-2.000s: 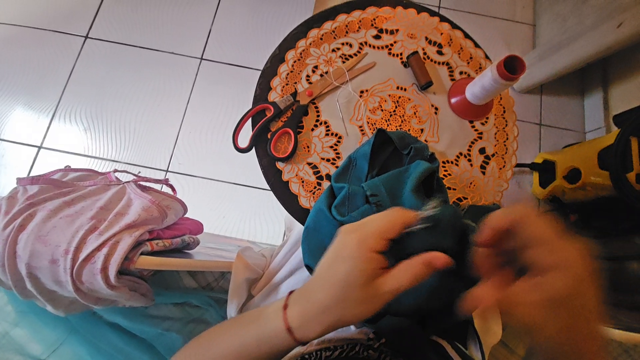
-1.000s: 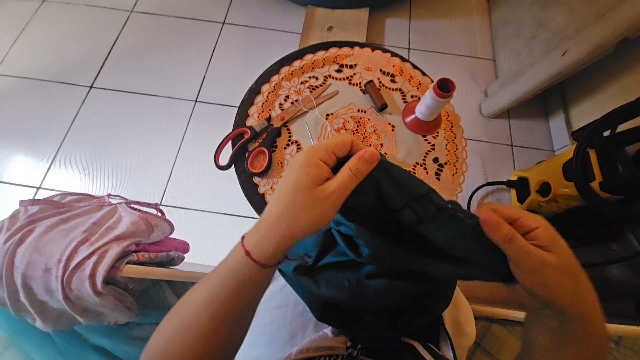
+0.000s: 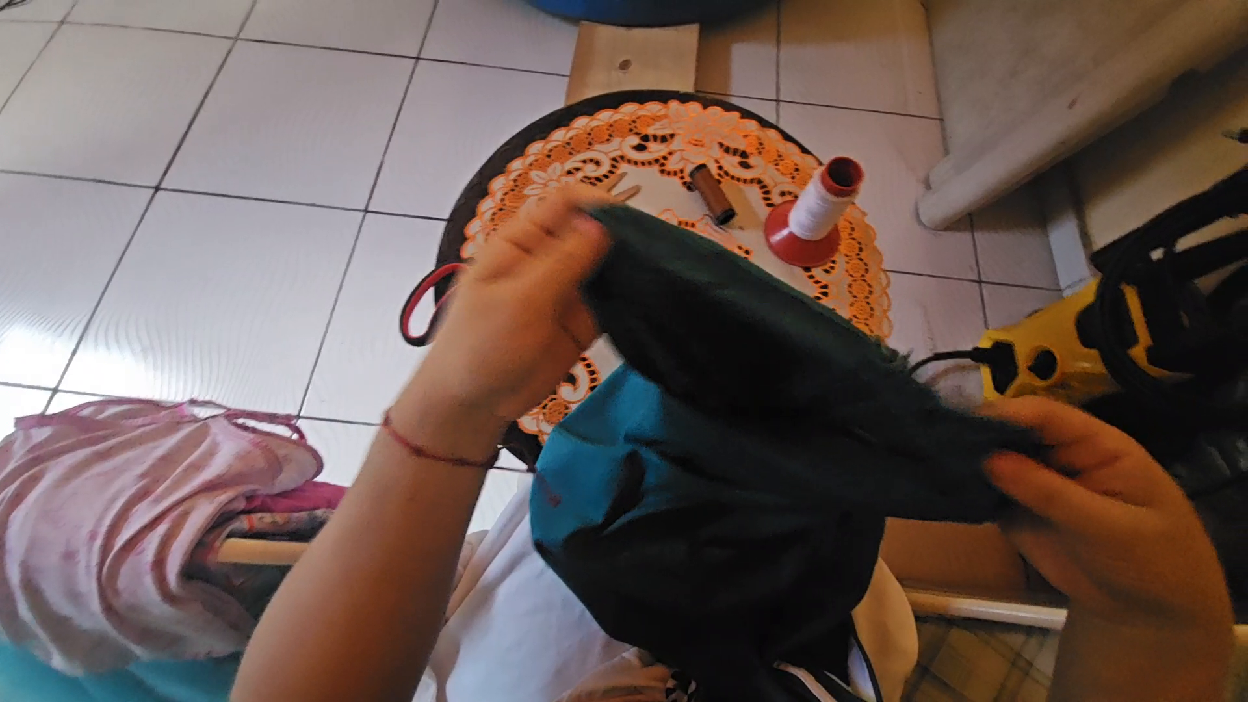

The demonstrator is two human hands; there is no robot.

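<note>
A dark teal cloth garment is stretched between my two hands. My left hand grips its upper left corner, in front of the round table. Lower right, my right hand pinches the other end of the same edge. The rest of the cloth hangs in folds over my lap. Behind my left hand, one red-and-black handle of the scissors shows, and the blade tips peek out above; the middle is hidden. A cone of white thread on a red base and a small brown spool stand beyond the cloth.
The round table bears an orange and white lace doily. A yellow machine with black cables is at right, near a pale furniture edge. Pink floral fabric lies at left over a wooden bar.
Both hands have raised the cloth, and its edge is stretched out between them, where it was bunched two seconds ago. My left hand now covers most of the scissors.
</note>
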